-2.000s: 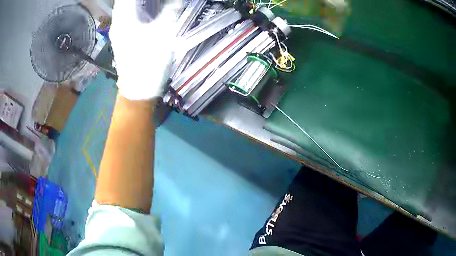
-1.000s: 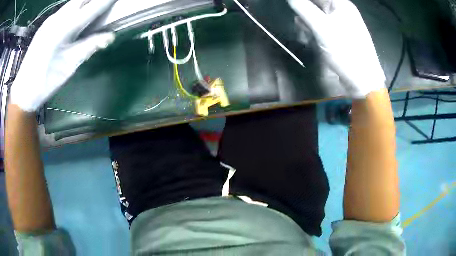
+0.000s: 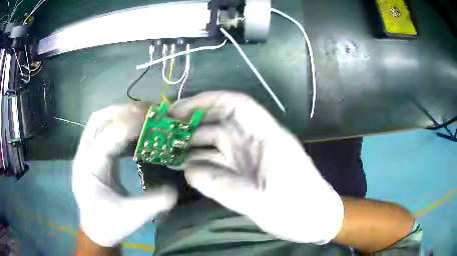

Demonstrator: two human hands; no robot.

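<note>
The small circuit board (image 3: 168, 139) is held up with its green solder side showing. My right hand (image 3: 250, 160), in a white glove, grips its right side. My left hand (image 3: 107, 175), gloved and blurred, curves around the left side, thumb apart from the fingers. Its fingertips are at the board's upper left corner; I cannot tell if they touch. The long silvery unit (image 3: 130, 26) lies behind, with a black end piece and pale cylinder (image 3: 257, 21) at its right end. White lead wires (image 3: 186, 67) and a yellow-green wire run from the unit towards the board. A black wire (image 3: 131, 90) hangs from the unit.
A pile of silvery units (image 3: 10, 100) with loose wires stands at the left bench edge. A yellow sponge (image 3: 397, 17) in a dark holder is at the upper right. Thin solder wire (image 3: 70, 121) extends left of my left hand. White wires cross the green mat (image 3: 351, 85).
Both hands have come together from the unit's two sides to the board. The board was lying tan-yellow side up at the bench edge; it is now held green side showing. The unit lies fully in view.
</note>
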